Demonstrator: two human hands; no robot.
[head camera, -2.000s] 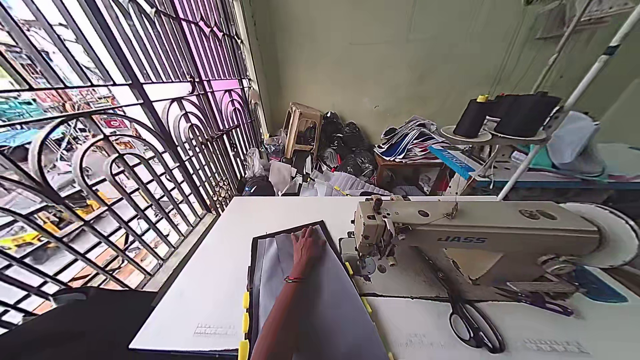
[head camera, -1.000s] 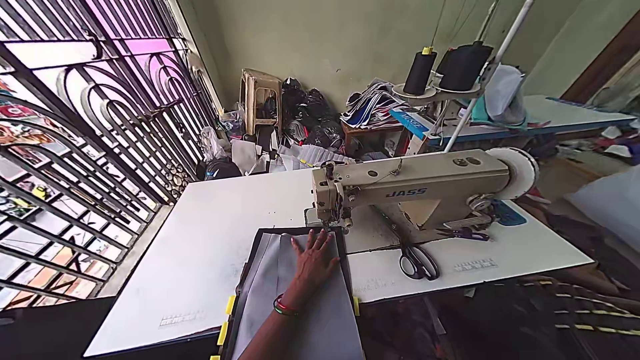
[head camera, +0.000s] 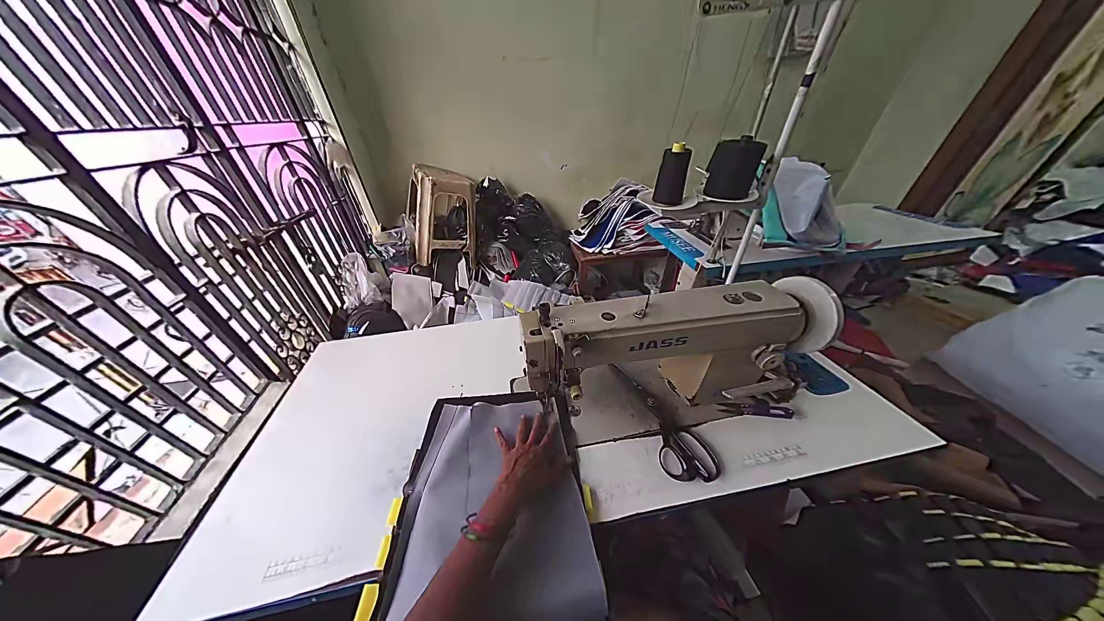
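A grey fabric panel (head camera: 470, 483) with black edging and yellow pieces along its sides lies on the white sewing table (head camera: 345, 431), its far right corner at the needle area of a beige industrial sewing machine (head camera: 690, 332). My left hand (head camera: 528, 461), with bracelets at the wrist, rests flat on the panel just in front of the presser foot, fingers spread. The hand presses on the cloth and does not grasp it. My right hand is not in view. Black-handled scissors (head camera: 688, 454) lie on the table right of the panel.
Small thread snips (head camera: 759, 410) lie beside the machine's base. Black thread cones (head camera: 733, 168) stand behind it. A metal window grille (head camera: 172, 259) runs along the left. A stool (head camera: 442, 216), black bags and fabric scraps fill the back wall side. Dark cloth with yellow strips (head camera: 949, 552) is at lower right.
The panel and my left hand have moved closer to the machine's needle area since two seconds ago. The view has swung to the right.
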